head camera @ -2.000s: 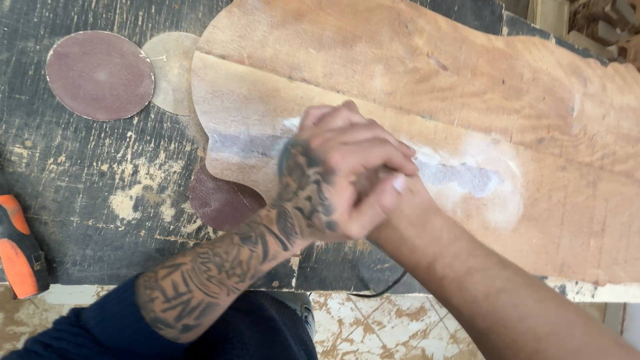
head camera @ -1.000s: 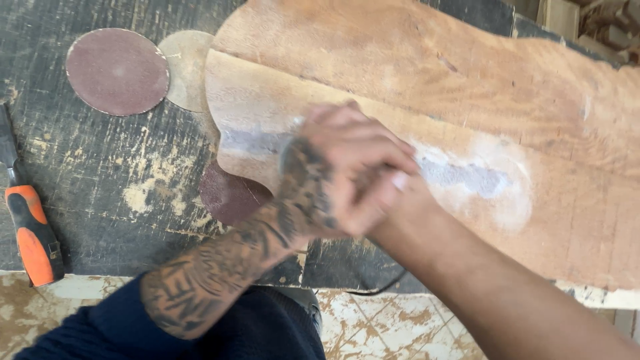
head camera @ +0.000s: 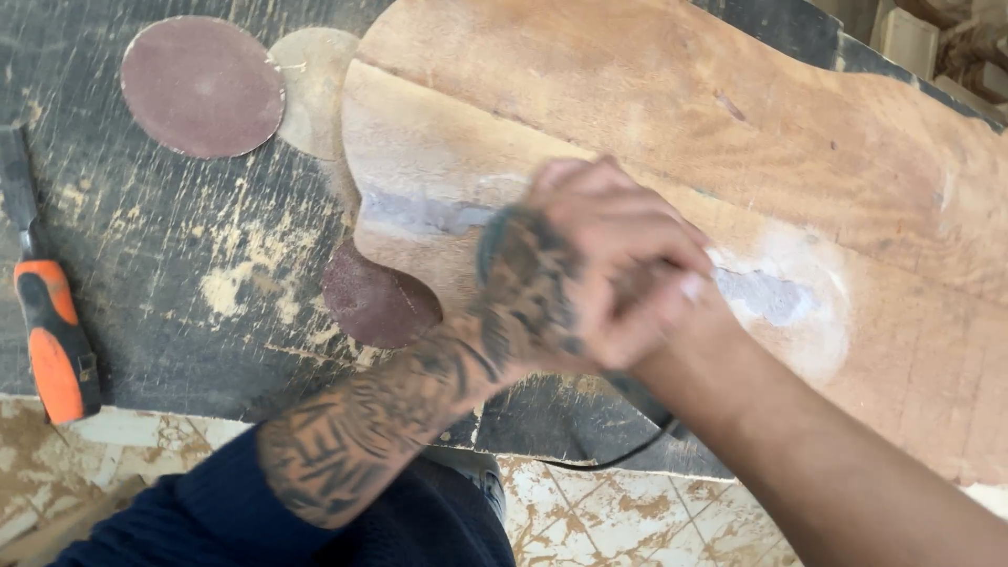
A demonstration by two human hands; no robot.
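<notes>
My left hand (head camera: 622,252), on the tattooed arm, is closed over the top of my right hand (head camera: 669,295), and the two are blurred together. Beneath them is a mostly hidden corded power tool (head camera: 490,240) with a dark green body, seen only at its edges; a black cord leaves it at the lower right. It rests on a large wavy-edged wooden slab (head camera: 535,102). Grey-white filler (head camera: 768,295) lies in the slab to the right of my hands, and a grey filled streak (head camera: 425,213) is to their left.
A maroon sanding disc (head camera: 203,87) overlaps a tan disc (head camera: 315,90) on the scratched black bench (head camera: 157,346). Another maroon disc (head camera: 378,299) shows from under the slab. A chisel with an orange-and-black handle (head camera: 55,339) lies at the left. Wood pieces (head camera: 909,43) stand at the upper right.
The view has shifted left, so the chisel's blade shows, where two seconds ago only part of its handle did. My hands remain stacked over the tool.
</notes>
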